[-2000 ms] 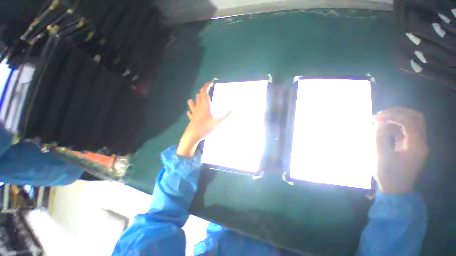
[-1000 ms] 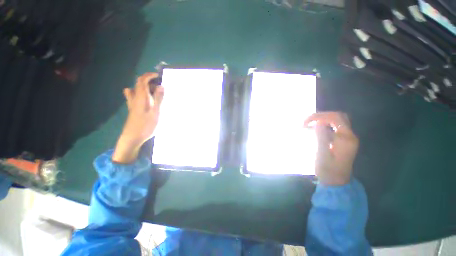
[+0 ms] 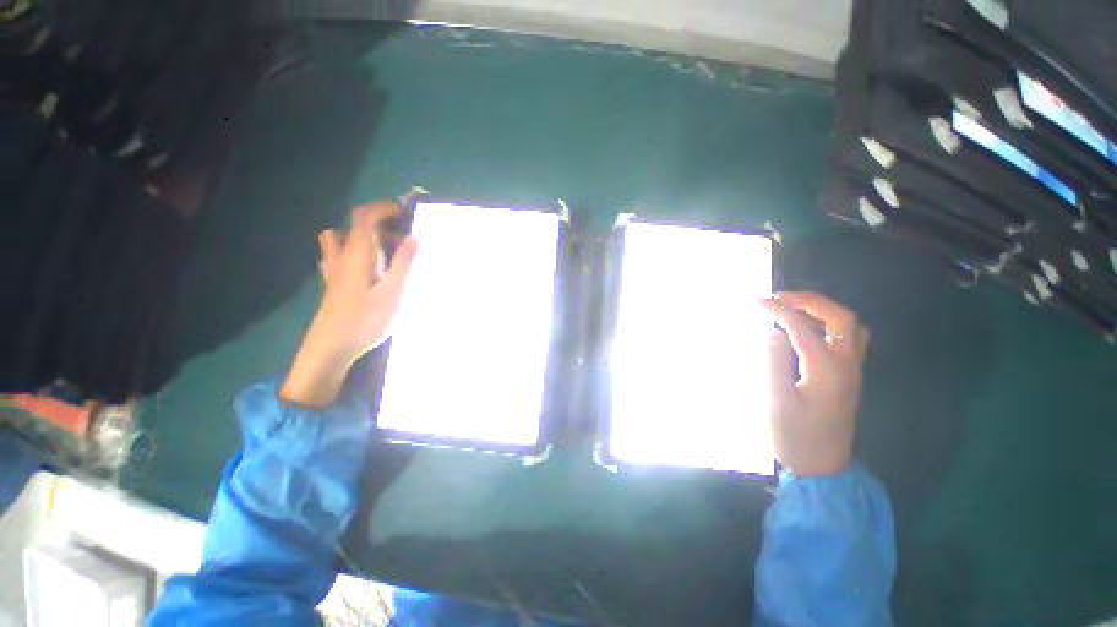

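Observation:
Two lit tablets lie side by side on the dark green mat, their screens glaring white. The left tablet [image 3: 475, 325] and the right tablet [image 3: 692, 349] have thin black borders and whitish corner bits. A dark bar [image 3: 584, 337] lies between them. My left hand [image 3: 358, 292] is at the left tablet's upper left edge, its fingers bent and apart, holding nothing. My right hand [image 3: 818, 374] is at the right tablet's right edge, fingers curled, with the index fingertip over the screen's edge; it holds nothing that I can see.
A black layered stack [image 3: 931, 135] with white corner bits and blue-white strips stands at the upper right. Another dark stack [image 3: 86, 270] fills the left. A crinkled clear item [image 3: 116, 431] with red-orange beside it is at the left bench edge. A pale ledge [image 3: 686, 27] runs behind the mat.
The view has shifted, first bringing the tablets leftward in the picture, then slightly down. My left hand has drawn back from over the left screen to its edge. Both screens stay lit.

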